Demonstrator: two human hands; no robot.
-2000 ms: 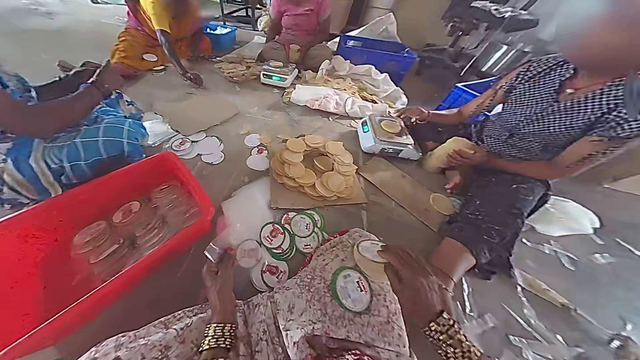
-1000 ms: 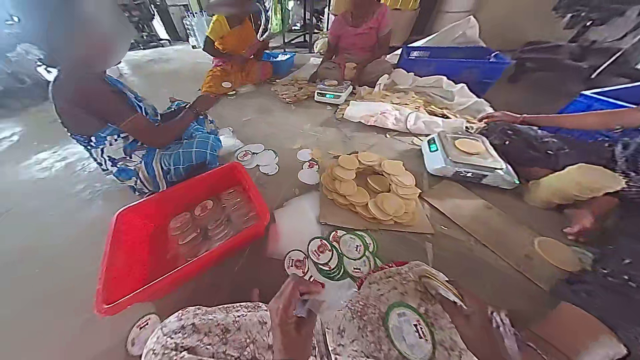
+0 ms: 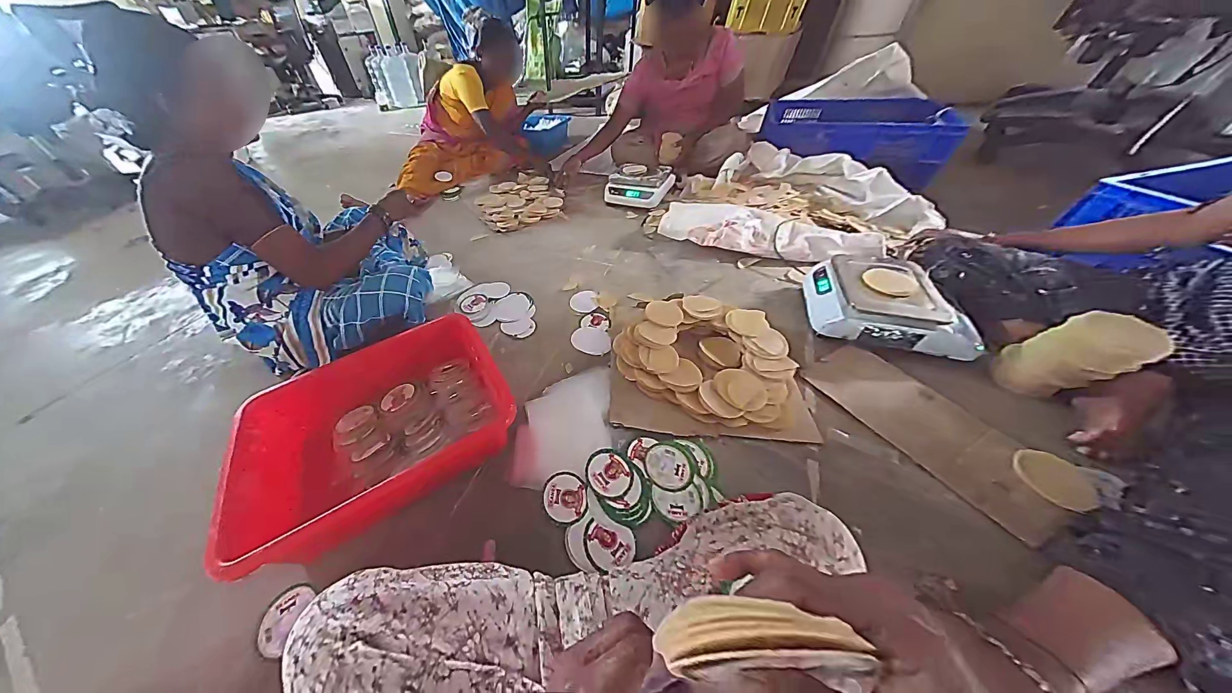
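Observation:
My right hand (image 3: 828, 597) grips a stack of thin round tan discs (image 3: 760, 630), with a pale layer at its underside, low in the view. Beside the stack's left edge is my left hand (image 3: 611, 654); its fingers are partly cut off by the frame, and whether it holds something is unclear. Both are over my patterned cloth lap (image 3: 414, 626). Just beyond lie round printed labels (image 3: 608, 474), some green-edged, in an overlapping pile. Farther on, piles of tan discs (image 3: 741, 390) form a ring on a brown board (image 3: 645, 409).
A red tray (image 3: 231, 510) at left holds packed discs. White labels (image 3: 510, 308) lie behind it. At right are a digital scale (image 3: 905, 332) with a disc on it, and a long board (image 3: 924, 433). Several people sit around, near blue crates (image 3: 866, 140) and a white sack (image 3: 818, 173).
The view has swung left. My hands have come closer together, and the stack of discs is now plain in my right hand. The green-edged label seen on my lap earlier no longer shows there.

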